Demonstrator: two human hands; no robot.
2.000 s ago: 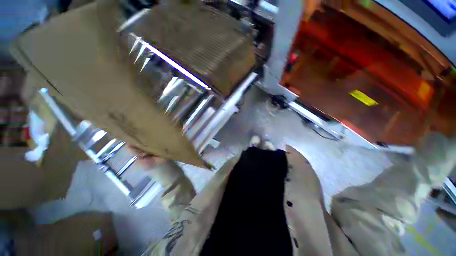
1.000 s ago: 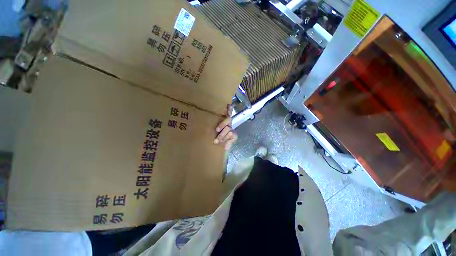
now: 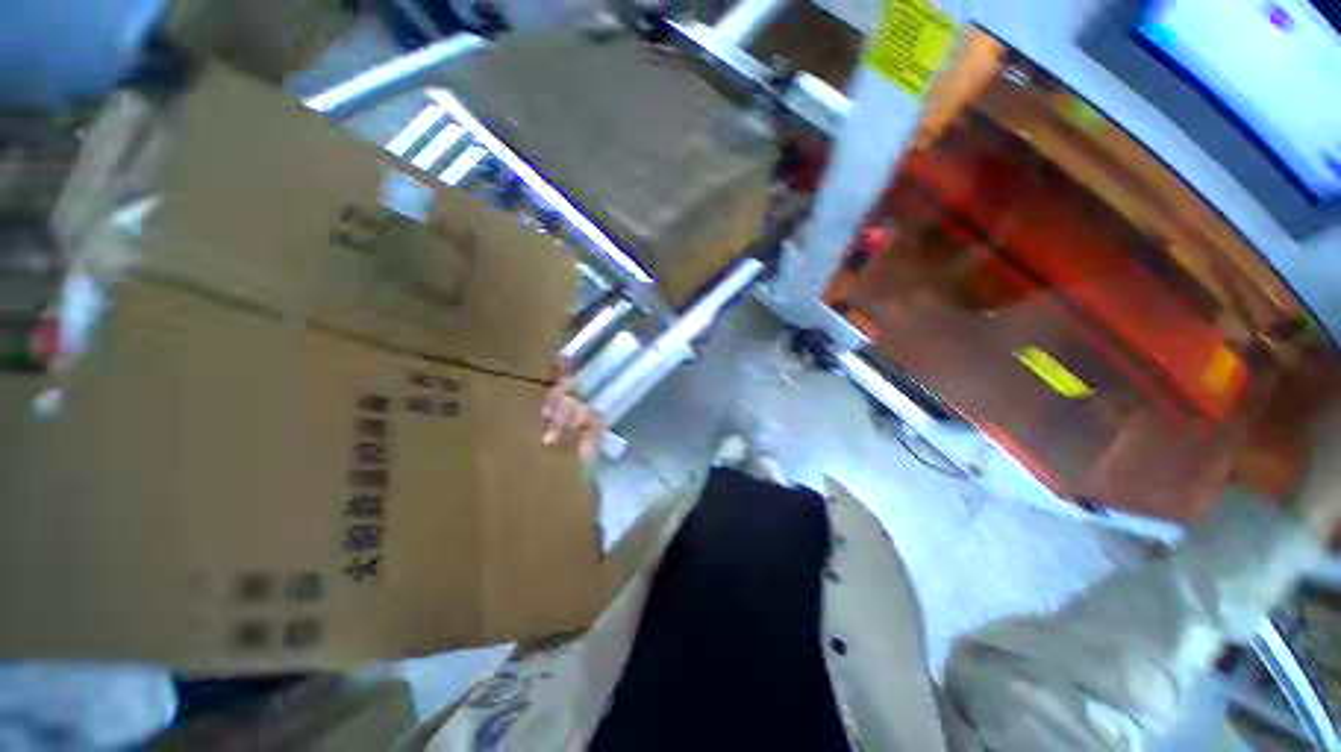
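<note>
A large flat brown carton blank [image 3: 456, 514] with black printing and a small white label fills the left side of the view. My left hand [image 3: 571, 419] grips its right edge near the crease; only the fingers show, and the rest of the hand is behind the sheet. My right arm reaches to the right edge of the view; the right hand [image 3: 1324, 507] is blurred and partly cut off, so its fingers cannot be made out. The picture is motion-blurred.
The blank stack [image 3: 633, 140] sits on the magazine frame [image 3: 677, 353] at the upper middle. The safety door [image 3: 1074, 294], orange-brown with a yellow label, is at the right, with the touch screen [image 3: 1250, 88] at the upper right. Speckled floor [image 3: 706, 397] shows between them.
The blank, first seen slanted, has turned its printed face to me; since the last earlier frame it has shifted left with my left hand. The view has also shifted.
</note>
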